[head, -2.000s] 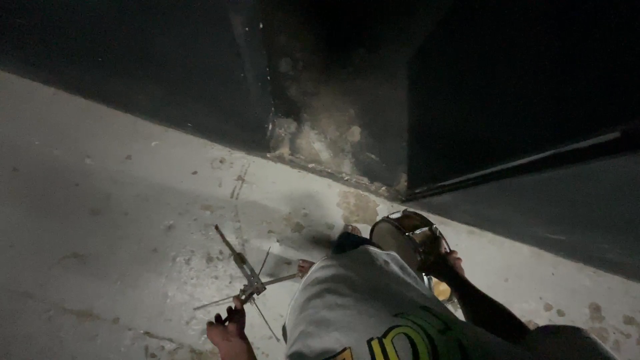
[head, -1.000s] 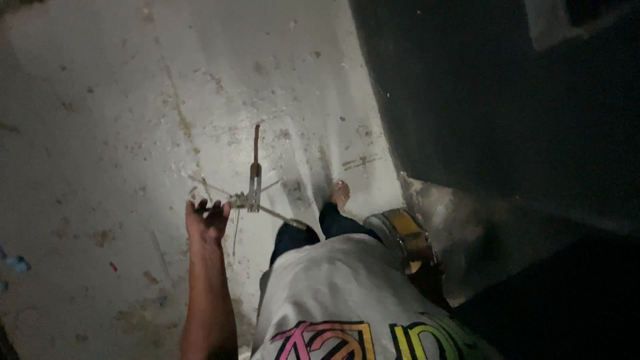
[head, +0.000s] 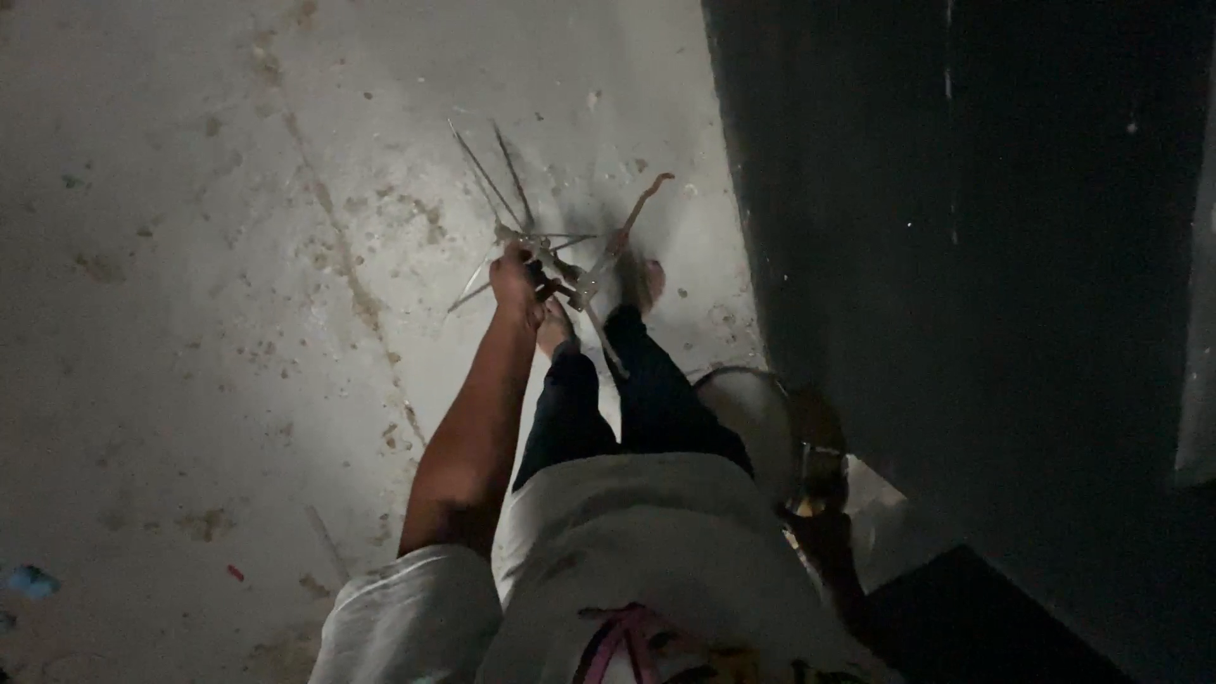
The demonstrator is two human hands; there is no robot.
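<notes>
Out in front of the body, my left hand grips a metal stand with thin rod legs and a bent upper arm, most likely a snare drum stand. Its legs spread above the floor near my feet. Low at my right side, my right hand holds the edge of a snare drum with a pale head, a brownish shell and metal fittings. The drum is beside my right leg, and deep shadow hides most of the fingers there.
A dark wall or panel runs along the right, close to the drum. The stained concrete floor spreads to the left. A blue scrap and a small red piece lie at the lower left.
The view has turned a lot. My left arm now reaches further forward, and the stand has tilted in my hand. The drum stays at my right side.
</notes>
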